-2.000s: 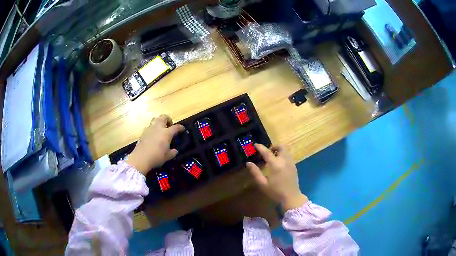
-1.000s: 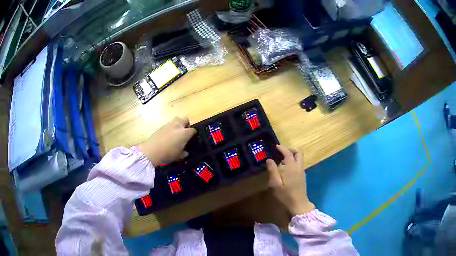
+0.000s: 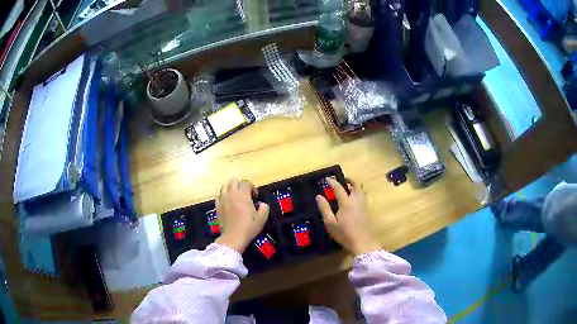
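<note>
A black foam tray [image 3: 316,218] lies near the desk's front edge. Its pockets hold small square units with lit screens. One at the far left [image 3: 179,228] shows green blocks; a middle back one [image 3: 285,200] and a front one [image 3: 302,234] show red. Another front unit [image 3: 266,247] sits tilted. My left hand [image 3: 239,212] is over the middle back pocket; its fingertips point down, and whatever is under them is hidden. My right hand [image 3: 347,215] has thumb and fingers apart at the back-right unit [image 3: 327,189]. My forearms and hands hide part of the front row.
Behind the tray are an opened circuit assembly [image 3: 221,123], a plant pot [image 3: 168,98] and bagged parts [image 3: 367,101]. A bagged device [image 3: 419,152] and a small black part [image 3: 398,175] lie right. Blue folders [image 3: 104,145] stand left. A person's leg [image 3: 541,240] shows far right.
The view has shifted, so the tray sits lower. My right hand has moved from the front-right unit to the back-right one. Green-lit units at the left now show. A person has appeared at right.
</note>
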